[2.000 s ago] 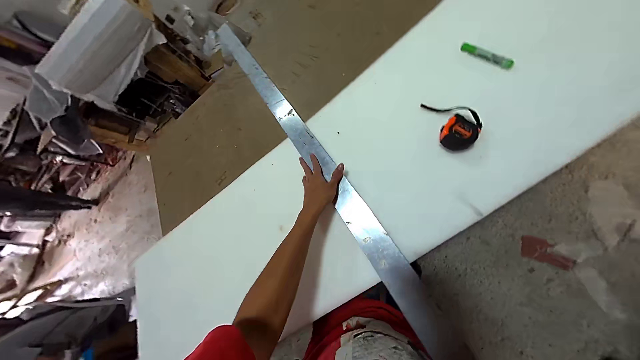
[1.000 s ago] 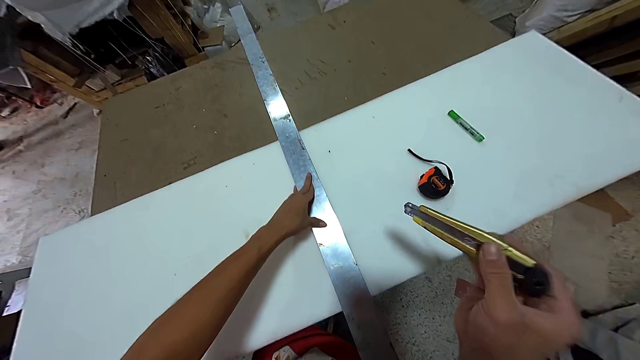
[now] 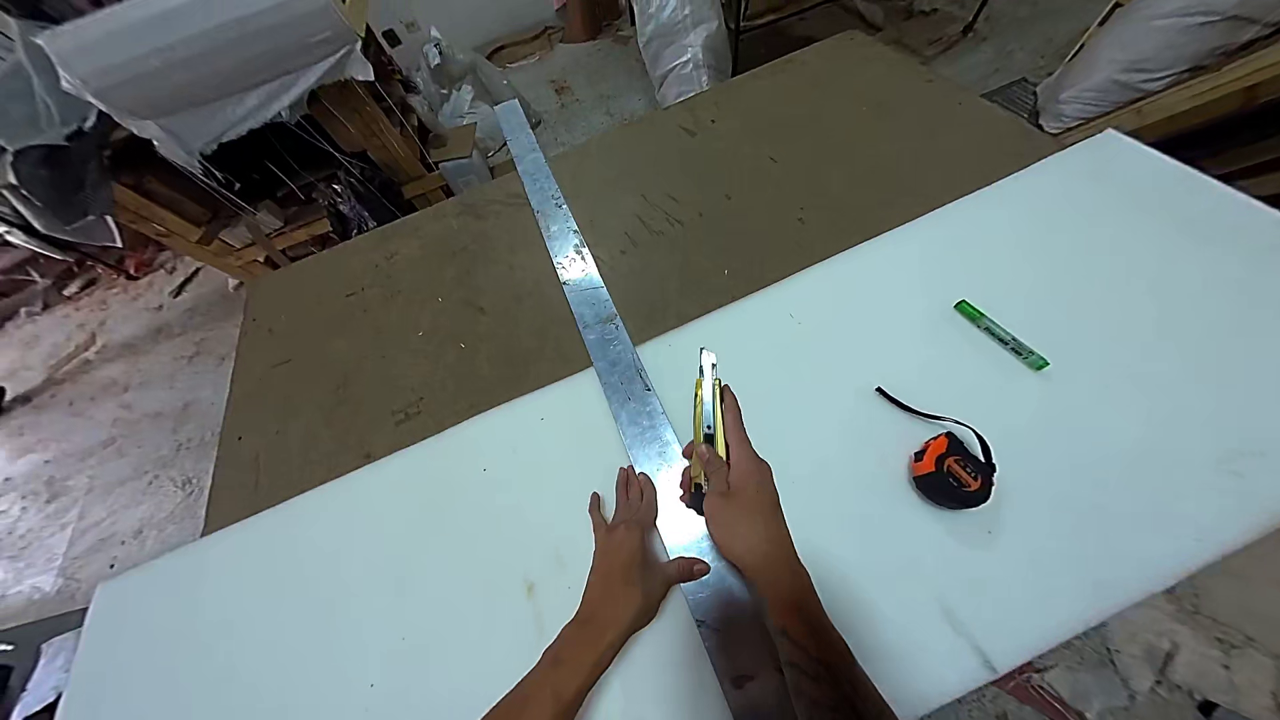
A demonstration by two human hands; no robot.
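A long metal straightedge [image 3: 602, 335] lies across a white foam sheet [image 3: 480, 520] and reaches past the far side of the brown board beneath. My left hand [image 3: 635, 555] presses on its left edge, fingers and thumb spread over the metal. In my right hand [image 3: 735, 490] is a yellow utility knife [image 3: 707, 410], its blade extended and pointing away from me, just right of the straightedge. Whether the blade touches the foam I cannot tell. To the right, an orange and black tape measure [image 3: 952, 471] with a black strap rests on the sheet, nearer me than a green marker [image 3: 1001, 335].
The brown board [image 3: 400, 330] extends beyond the foam sheet. Behind it at the left stand a large wrapped roll [image 3: 210, 60] and a wooden rack [image 3: 370, 130]. White sacks [image 3: 683, 45] stand at the back, with another on timber at the far right.
The right hand, out of view at first, came in from the right holding the knife and has moved left beside the straightedge. The left hand stays on the straightedge. The view has turned.
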